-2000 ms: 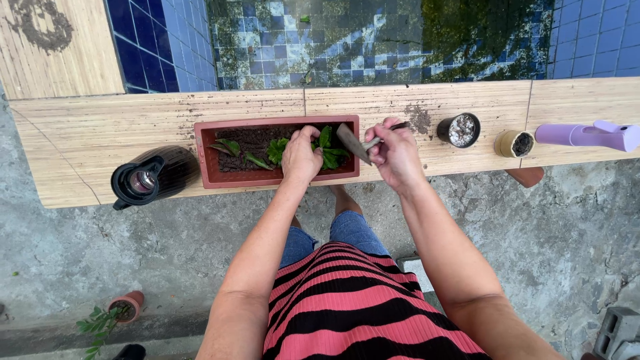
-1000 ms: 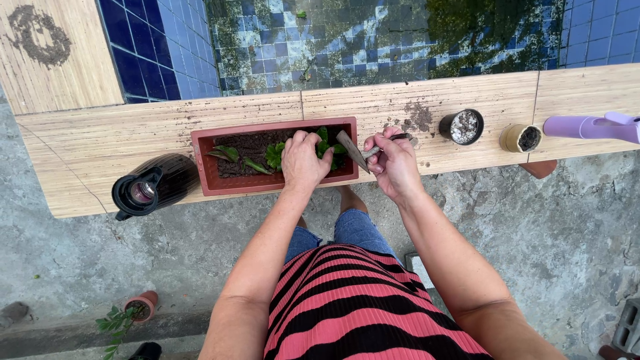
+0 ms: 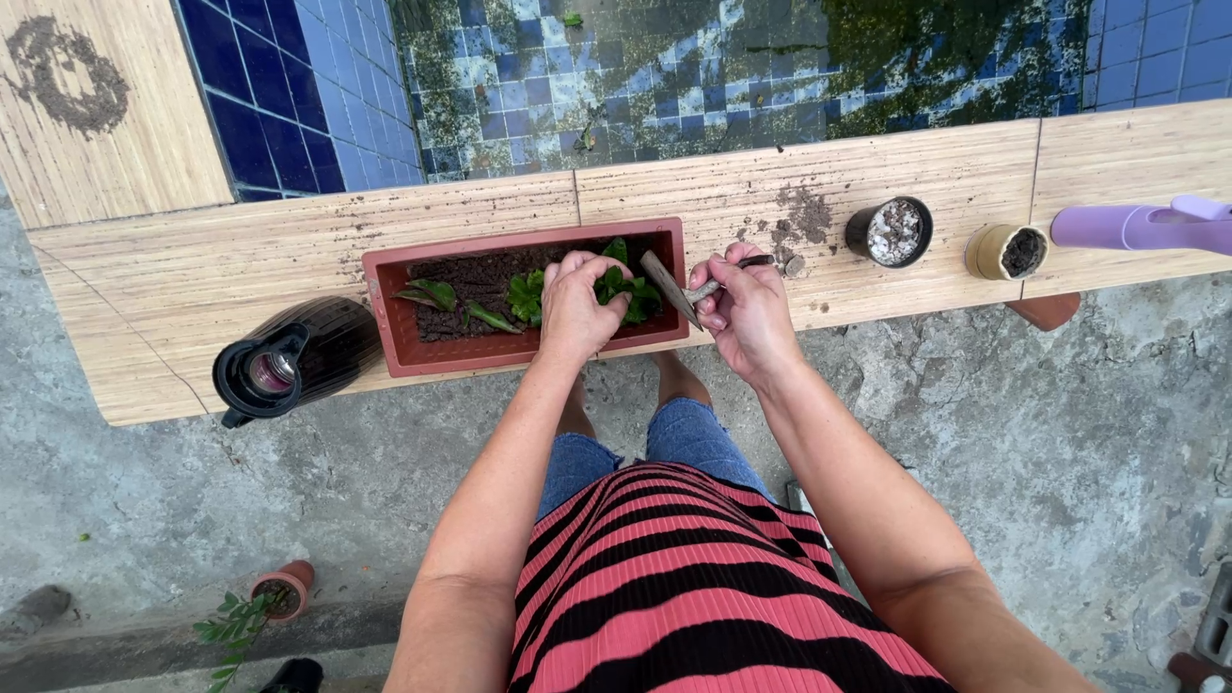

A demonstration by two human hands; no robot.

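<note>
A rectangular terracotta-coloured planter (image 3: pixel 380 327) holds dark soil (image 3: pixel 481 274) and several leafy green plants (image 3: pixel 526 296). My left hand (image 3: pixel 580 306) is down among the leaves in its right half, fingers curled over the foliage; whether they grip a plant is hidden. Just past the planter's right end, my right hand (image 3: pixel 746 308) holds a small hand hoe (image 3: pixel 671 289) by its handle. The hoe's grey blade hangs over the planter's right rim. Left of my left hand, fleshy green leaves (image 3: pixel 433 295) lie on the soil.
The planter stands on a wood-patterned ledge (image 3: pixel 289 231) beside a blue-tiled pool (image 3: pixel 616 87). A black thermal jug (image 3: pixel 318 346) is at left. To the right are a black pot of pale grit (image 3: pixel 893 232), a tan pot (image 3: pixel 1006 252) and a purple watering can (image 3: pixel 1126 228). Spilled soil (image 3: pixel 804 214) marks the ledge.
Both hands keep about the same places, the left in the leaves and the right around the hoe. The hoe's blade has shifted slightly relative to the planter's right end.
</note>
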